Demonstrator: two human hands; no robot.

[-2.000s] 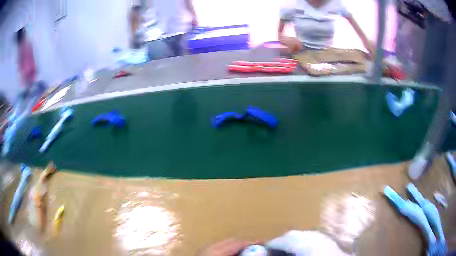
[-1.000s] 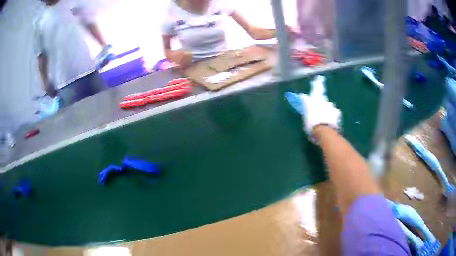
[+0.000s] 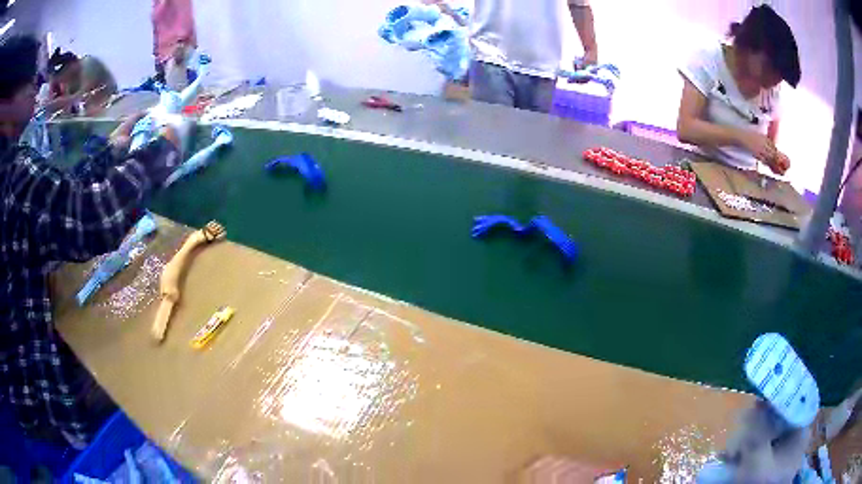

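Note:
A pale-blue piece (image 3: pixel 781 380) with a flat, rounded, line-marked face stands up at the lower right, in front of the belt's near edge. My right hand (image 3: pixel 764 437), gloved and blurred, is just below it and appears closed on it; its fingers are not clear. My left hand (image 3: pixel 567 470), bare, shows only as a strip at the bottom edge. A small blue and white thing (image 3: pixel 612 475) is beside it, cut off by the frame. Whether my left hand holds it cannot be told.
Dark-blue parts (image 3: pixel 553 234) lie on the green belt (image 3: pixel 406 227). A tan limb (image 3: pixel 175 284), yellow tool (image 3: pixel 214 327) and pale-blue limb (image 3: pixel 118 258) lie on the brown bench (image 3: pixel 454 397). A person in a checked shirt sits left. Others are across the belt. A metal post (image 3: pixel 836 142) stands right.
The view has swung left. My gloved right hand has come back from over the belt to the near edge at lower right, with a pale-blue piece. My left hand shows again.

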